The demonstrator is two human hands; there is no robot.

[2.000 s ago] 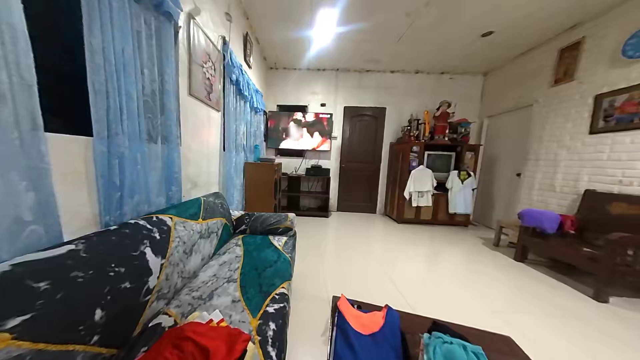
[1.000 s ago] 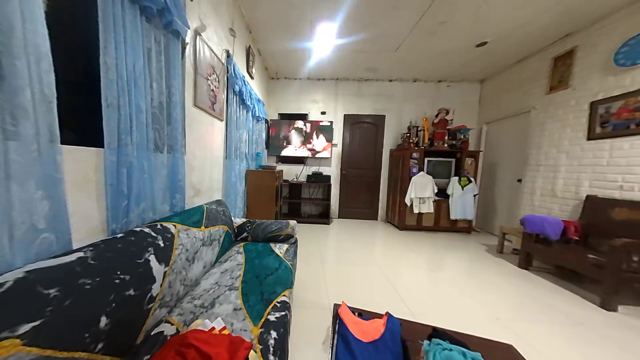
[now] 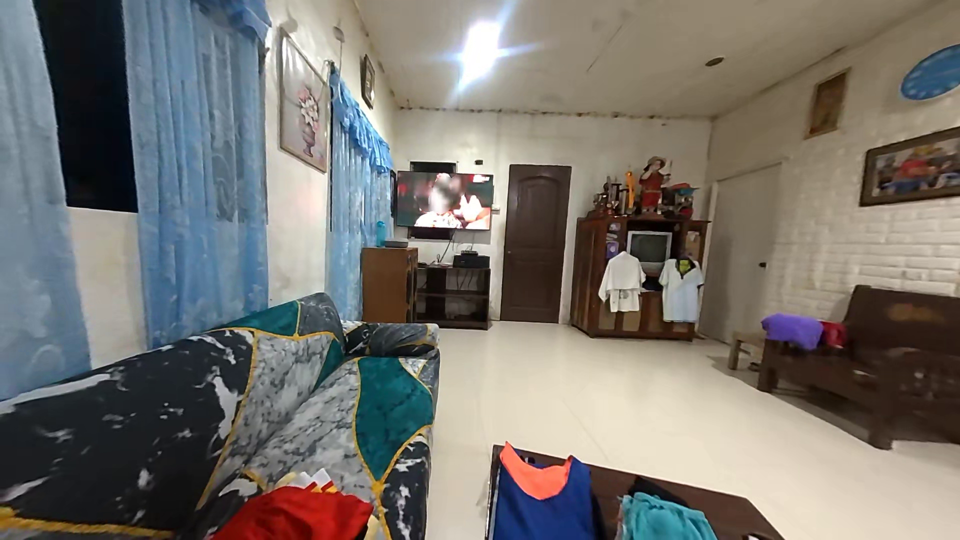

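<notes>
Neither of my hands shows in the head view. At the bottom centre, a blue garment with an orange neckline (image 3: 546, 499) lies on a dark wooden table (image 3: 739, 510). To its right on the same table is a teal cloth (image 3: 666, 517), bunched up, with a black cloth (image 3: 654, 489) behind it. A red cloth (image 3: 300, 514) rests on the near part of the patterned sofa (image 3: 292, 420), with white and yellow fabric beside it. The lower ends of these cloths are cut off by the frame.
A wooden bench (image 3: 900, 352) stands at the right, with purple cloth (image 3: 792, 331) on its arm. Against the far wall are a television (image 3: 445, 200), a brown door (image 3: 537, 244) and a wooden cabinet (image 3: 589, 277) with white shirts hung on its front. Pale floor (image 3: 585, 382) lies between.
</notes>
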